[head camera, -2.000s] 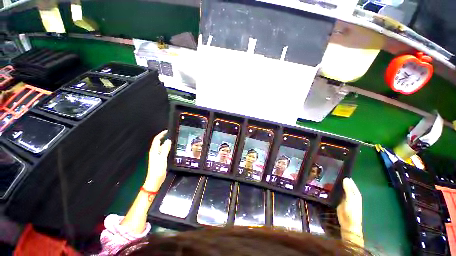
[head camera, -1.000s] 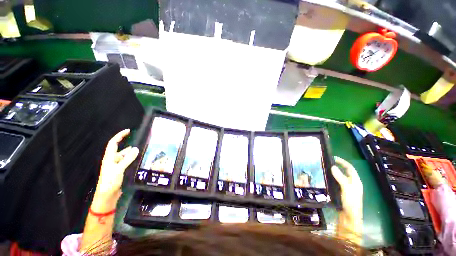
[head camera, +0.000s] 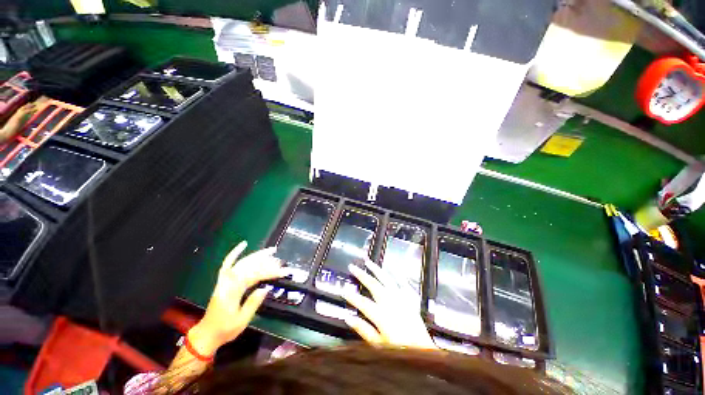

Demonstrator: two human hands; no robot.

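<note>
A black phone tray [head camera: 544, 324] with five smartphones lies before the white camera test chart [head camera: 398, 108]. It rests over another tray whose phone ends show at its near edge. My left hand [head camera: 238, 297] is at the tray's left near corner, fingers apart, fingertips at the leftmost phone [head camera: 307, 227]. My right hand [head camera: 390, 308] is over the near part of the second and third phones, fingers spread, holding nothing. The phone screens show dark and pale areas with glare. Hair hides the bottom of the view.
Stacked trays [head camera: 178, 185] with phones on top stand at left. Orange-red trays [head camera: 46, 127] and another person's hand [head camera: 17, 122] are at far left. A small pink object [head camera: 471, 227] lies behind the tray. A row of trays [head camera: 671, 324] is at right; a red clock [head camera: 671, 91] hangs upper right.
The held tray has been lowered onto the bench area and let go. My right hand has moved from its right end to over the phones. The camera pictures no longer show on the screens.
</note>
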